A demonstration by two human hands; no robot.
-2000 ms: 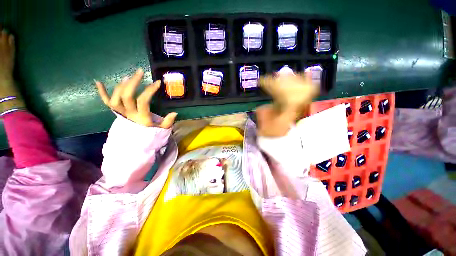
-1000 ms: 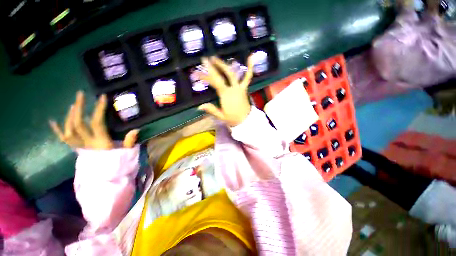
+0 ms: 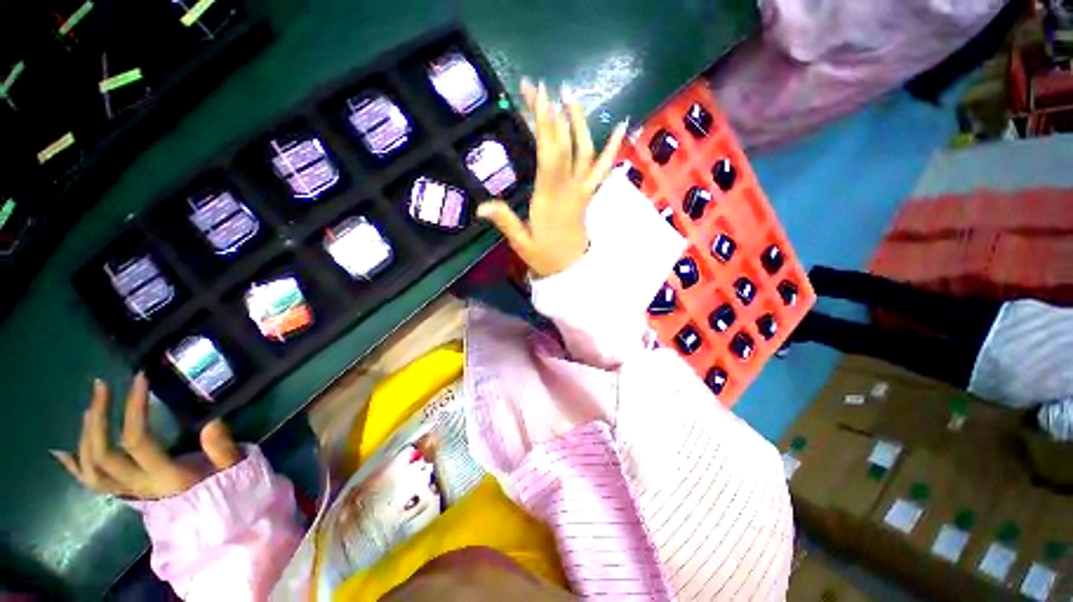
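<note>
A black pocket tray (image 3: 315, 221) lies tilted across the green bench, with two rows of square pockets, each holding a lit smartwatch body. The near-row watch body (image 3: 280, 308) shows green and orange areas; the one at the near-left end (image 3: 200, 366) shows white and green. The others show white or pale purple rows. My left hand (image 3: 138, 453) is at the tray's near-left corner, fingers spread, holding nothing. My right hand (image 3: 558, 188) is at the tray's right end, fingers spread, holding nothing.
A red-orange tray (image 3: 753, 235) with many small dark units is right of my right hand, with a white paper sheet (image 3: 635, 241) on it. Another black tray (image 3: 88, 106) is upper left. A neighbour's pink sleeve (image 3: 835, 59) is top right. Brown boxes (image 3: 930, 470) stand lower right.
The view has turned, so the trays look more tilted. My right hand has moved from over the near row to the tray's right end. The near-left screen changed from white and orange to white and green.
</note>
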